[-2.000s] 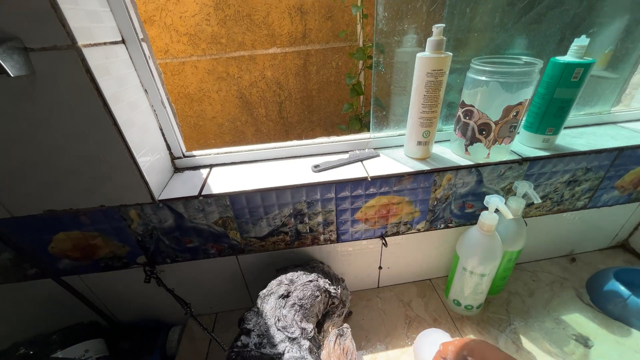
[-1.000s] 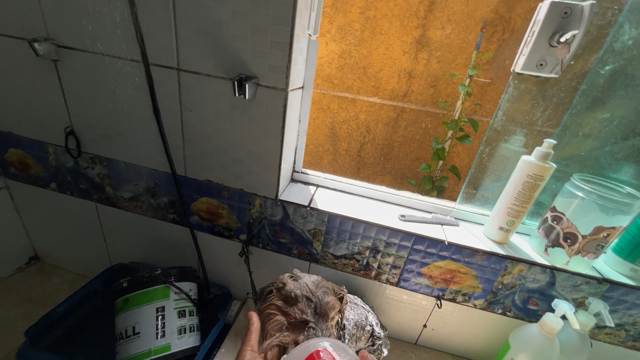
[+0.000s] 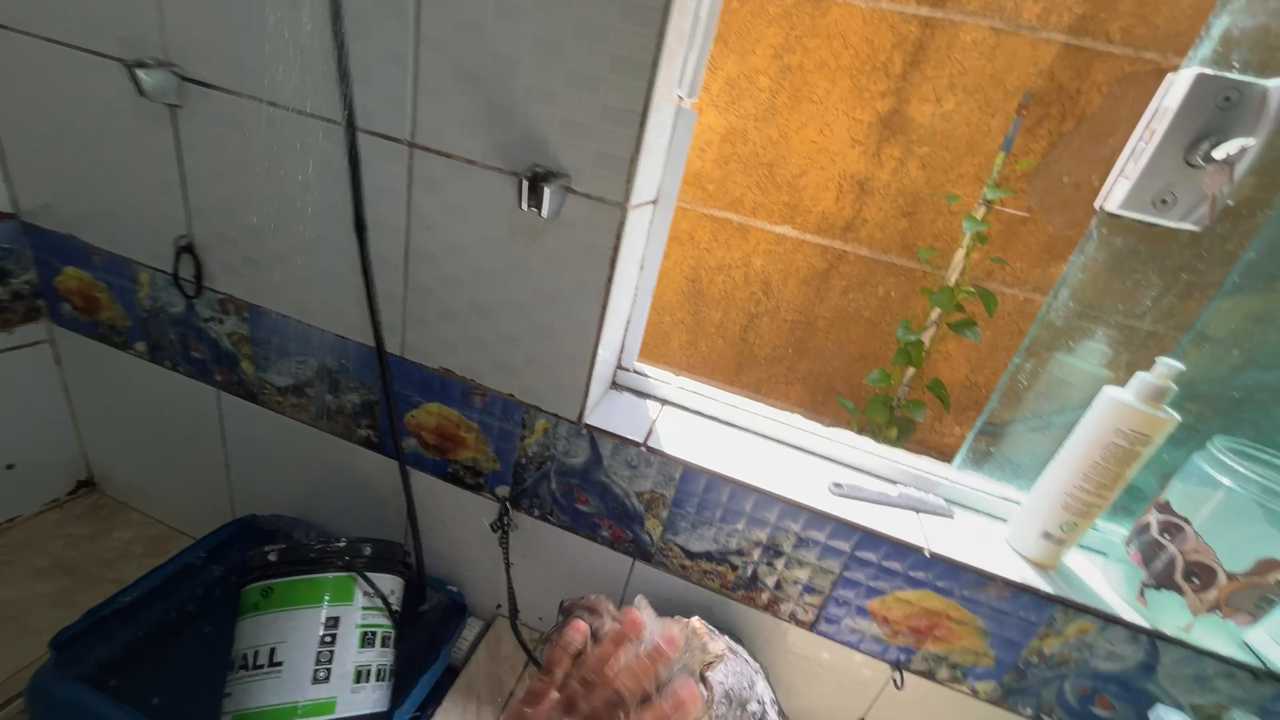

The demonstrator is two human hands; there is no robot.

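At the bottom centre of the head view is a wet, lathered, grey-furred animal, seemingly a dog [image 3: 740, 675]. My left hand [image 3: 605, 665], blurred by motion, lies over its fur with fingers apart and grips no object that I can make out. Foam or water shows about the fingers. The animal's face is hidden. I cannot see my right hand. A dark tether [image 3: 508, 590] runs from the wall down towards the animal, just left of the hand.
Left, a blue plastic tub [image 3: 130, 610] holds a white and green bucket [image 3: 300, 635]. A black hose [image 3: 365, 260] hangs there, with water drops nearby. The window sill bears a grey-handled tool [image 3: 890, 497], a white pump bottle [image 3: 1095, 470] and a clear jar [image 3: 1220, 530]. A glass panel carries a lock [image 3: 1185, 150].
The view has swung left. A hand held a white object two seconds ago; a white and red object in front of the animal one second ago is out of sight. My left hand has moved from the animal's side onto its fur.
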